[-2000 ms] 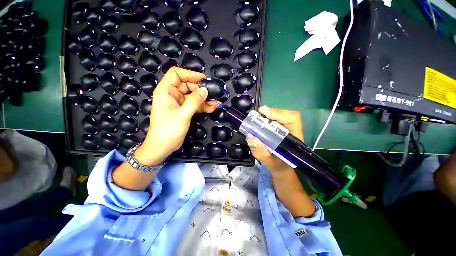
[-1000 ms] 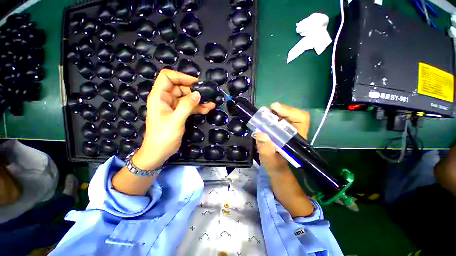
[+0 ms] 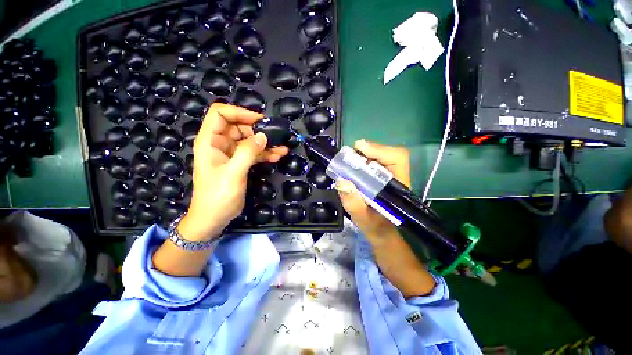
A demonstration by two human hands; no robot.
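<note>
My left hand point(image 3: 229, 159) pinches a glossy rounded black plastic part point(image 3: 274, 130) between thumb and fingers, above the tray. My right hand point(image 3: 374, 187) is closed around a thick black dispensing syringe point(image 3: 416, 213), over its clear sleeve with a pale label. The syringe slants, its blue-looking needle point(image 3: 301, 139) at the right edge of the held part; whether they touch I cannot tell. A green adapter point(image 3: 463, 251) is at its rear end. The black parts tray point(image 3: 338, 90) lies under my hands, with many similar parts in rows.
A heap of similar black parts point(image 3: 26, 104) lies left of the tray. At right are a crumpled white wipe point(image 3: 416, 46), a white cable point(image 3: 449, 90) and a black controller box point(image 3: 533, 62) with yellow label and red light. Parts of people show at both sides.
The syringe tip was at the lower right of the held part, then at its upper right; now it is at its right edge. The whole scene has shifted left in view.
</note>
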